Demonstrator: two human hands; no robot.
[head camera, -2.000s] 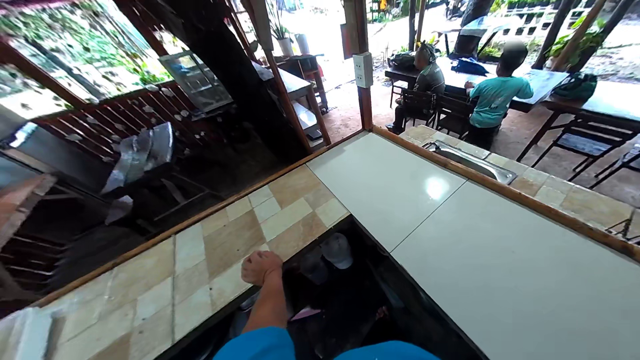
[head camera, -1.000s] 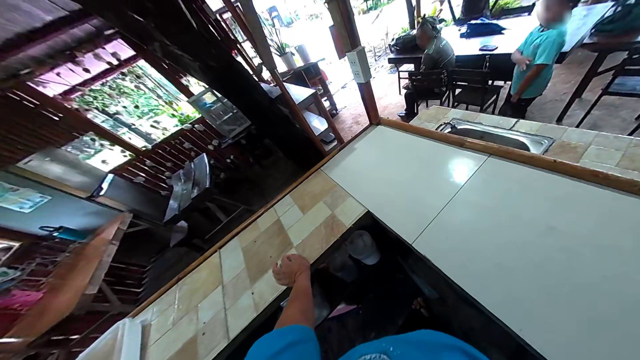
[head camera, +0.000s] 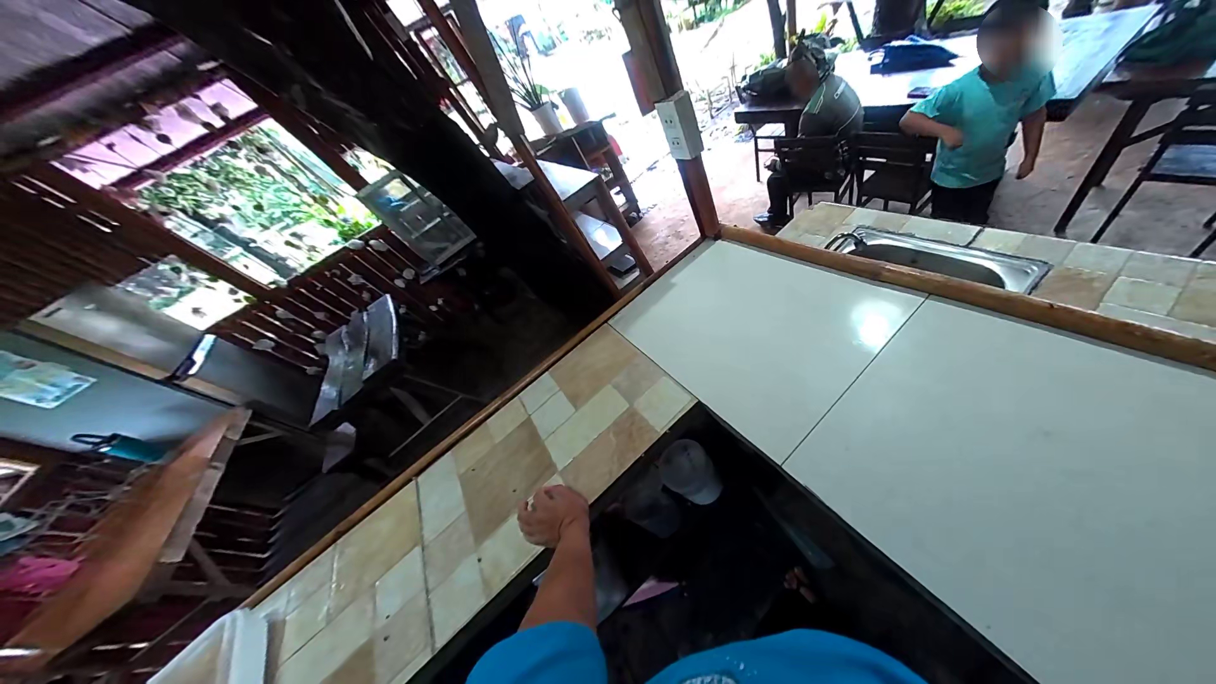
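Observation:
My left hand (head camera: 553, 516) rests with curled fingers on the beige and tan tiled counter (head camera: 494, 475), by its inner edge. Whether a small thing is under or within the fingers cannot be told. The blue-sleeved forearm reaches up from the bottom of the view. My right hand is out of view. A glossy white tiled counter (head camera: 988, 456) meets the tiled one at a corner. Below, in the dark space between them, is a whitish rounded object (head camera: 691, 471), with a pink item (head camera: 652, 591) lower down.
A wooden rail (head camera: 950, 290) edges the white counter; beyond it is a steel sink (head camera: 950, 264). A post bears a white socket box (head camera: 678, 125). One person (head camera: 988, 133) in teal stands by a table, another (head camera: 829, 104) sits. A white container (head camera: 214, 651) is lower left.
The person in teal, seen from behind at the table before, now stands turned more this way. My left hand stays curled on the tiled counter. The view has turned left.

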